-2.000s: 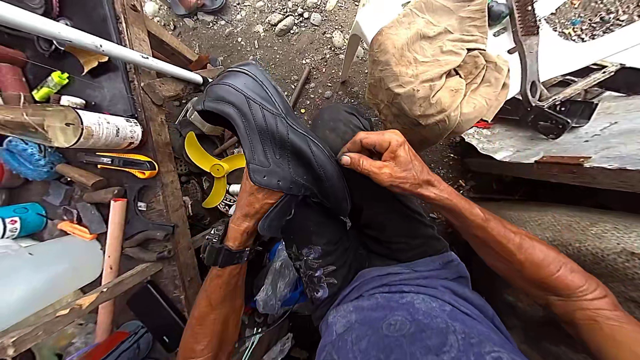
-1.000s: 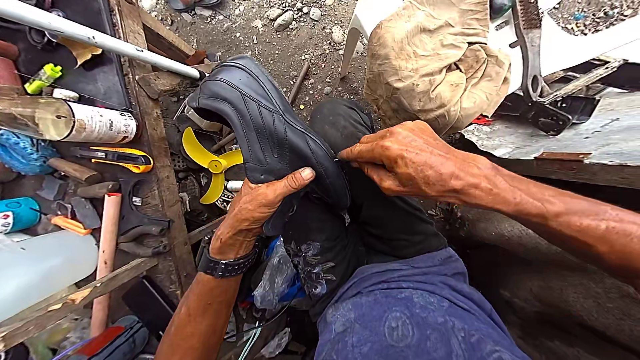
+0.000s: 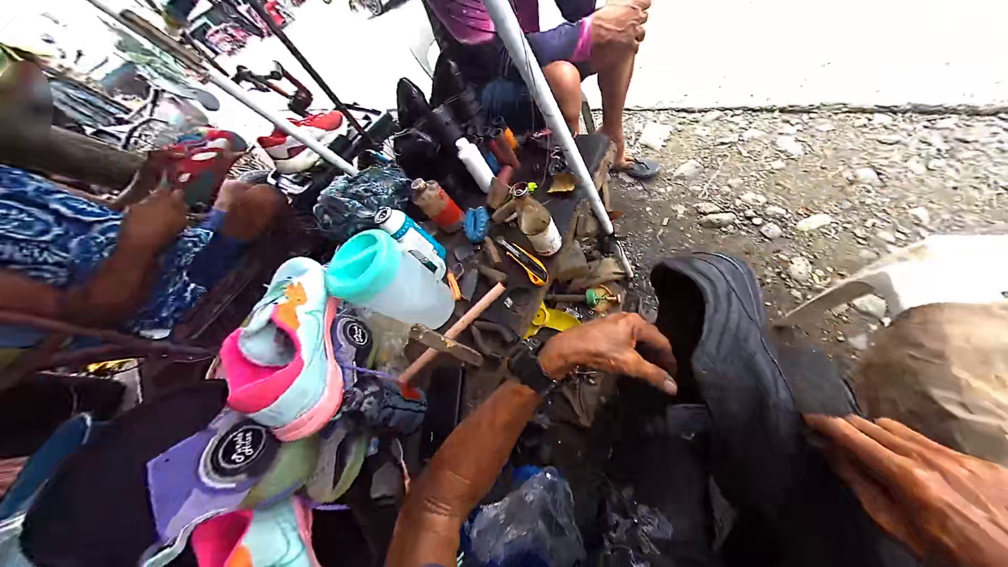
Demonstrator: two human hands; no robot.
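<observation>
A black shoe [image 3: 736, 354] stands over my lap, its toe down and its opening facing left. My left hand [image 3: 618, 350], with a dark band at the wrist, is beside that opening, thumb and fingers apart and nothing between them. Against the shoe's right side, low down, lies my right hand [image 3: 906, 472], its fingers stretched out and partly blurred; whether it grips anything cannot be told. A dark flat piece [image 3: 815, 378] shows behind the shoe, just above my right fingers.
The low bench holds a yellow utility knife [image 3: 524, 261], a wooden-handled tool [image 3: 457, 335], a turquoise-lidded jug [image 3: 394, 279] and bottles. Pink-and-aqua shoes [image 3: 287, 354] lie left. One person sits at far left, another behind the white pole [image 3: 551, 110]. A cloth-covered bundle [image 3: 937, 370] is at right.
The view has swung left and up. My left hand has let go of the shoe. My right hand, earlier pinching at the shoe's edge, now has its fingers extended along its side.
</observation>
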